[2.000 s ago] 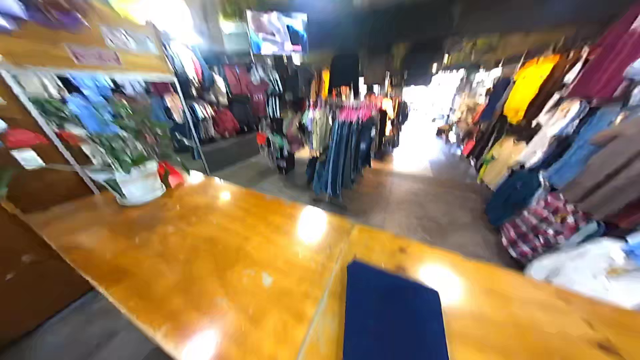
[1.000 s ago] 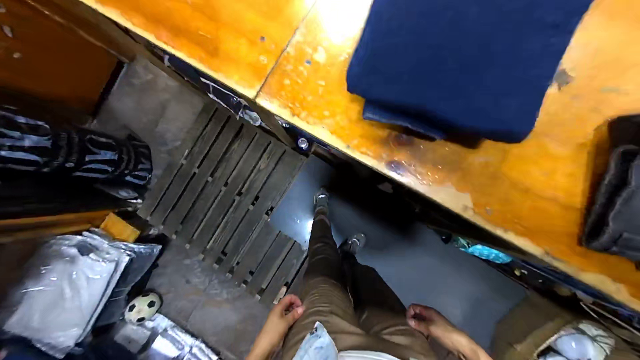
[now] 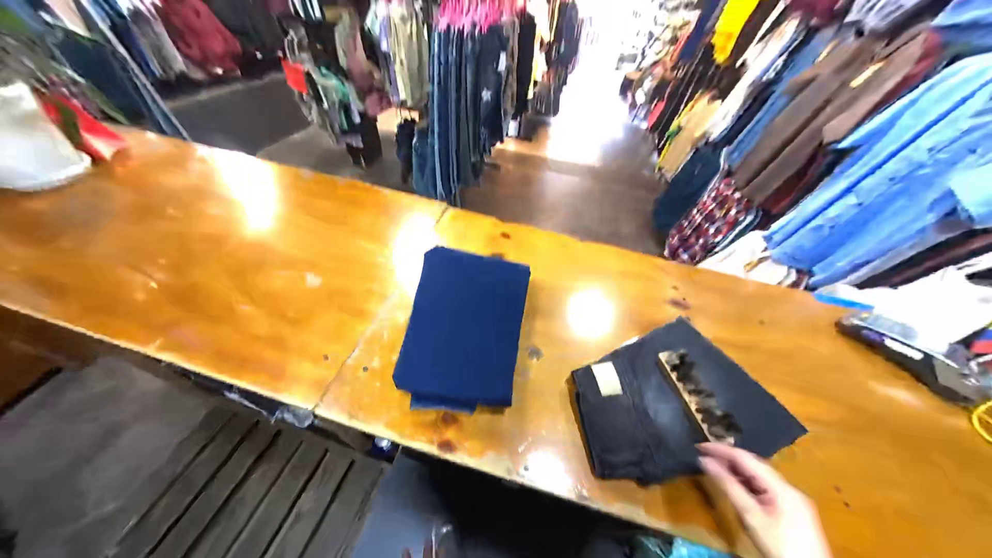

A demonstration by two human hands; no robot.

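Note:
My right hand (image 3: pixel 763 496) reaches in from the lower right, its fingertips at the near end of a narrow strip with dark bristly tufts (image 3: pixel 699 399), perhaps a brush. Whether the fingers grip it I cannot tell. The strip lies on folded black jeans (image 3: pixel 635 434), which have a pale patch at the waist. To their left a folded navy blue cloth garment (image 3: pixel 465 333) rests on the wooden counter (image 3: pixel 232 263). Of my left hand (image 3: pixel 422 552) only blurred fingertips seem to show at the bottom edge.
A white pot (image 3: pixel 35 147) stands at the counter's left end. At its right end lies a dark device (image 3: pixel 903 356) beside white material. Beyond the counter are hanging jeans (image 3: pixel 461 108) and shirts (image 3: pixel 891 178). Wooden slats (image 3: pixel 256 488) cover part of the floor on my side.
The view has swung up from the floor to the counter. My right hand, low over my legs a second ago, is now at the black jeans on the counter.

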